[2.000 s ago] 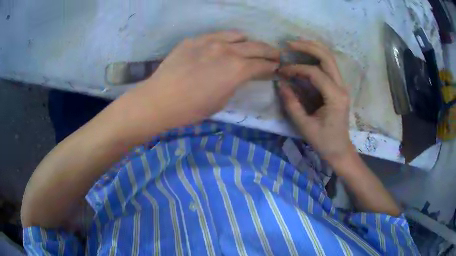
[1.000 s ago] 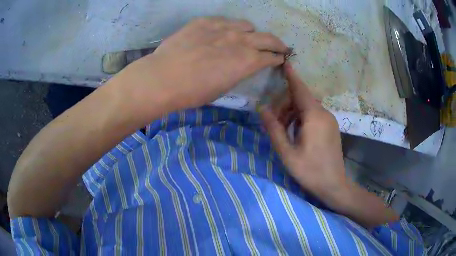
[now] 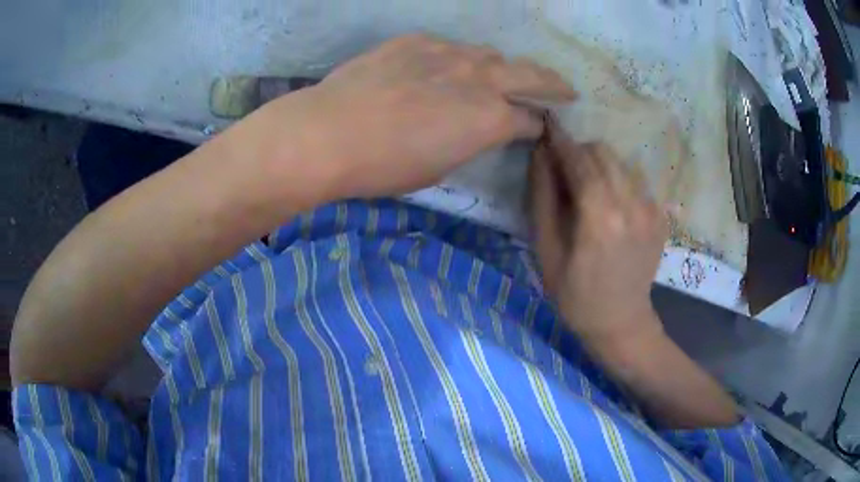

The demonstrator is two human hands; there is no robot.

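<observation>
The pressing template (image 3: pixel 269 90) lies flat on the table, and its pale wrapped end shows left of my left wrist. My left hand (image 3: pixel 434 104) lies palm down over the template and hides most of it. Its fingertips meet those of my right hand. My right hand (image 3: pixel 608 235) is blurred and half curled at the table's front edge. A greyish patch that looks like a fabric piece (image 3: pixel 504 177) shows between the hands. Most of it is hidden, and I cannot tell how the right fingers hold it.
The steam iron (image 3: pixel 787 160) is parked at the right on a dark iron rest (image 3: pixel 769 273). A yellow object (image 3: pixel 830 254) and a cable are beyond it. The white table cover (image 3: pixel 141 56) has brown stains. Dark floor shows below the table's left edge.
My right hand has turned, and its fingers have moved up and right from the cloth's lower side. My left hand stays over the template. The camera view has shifted slightly.
</observation>
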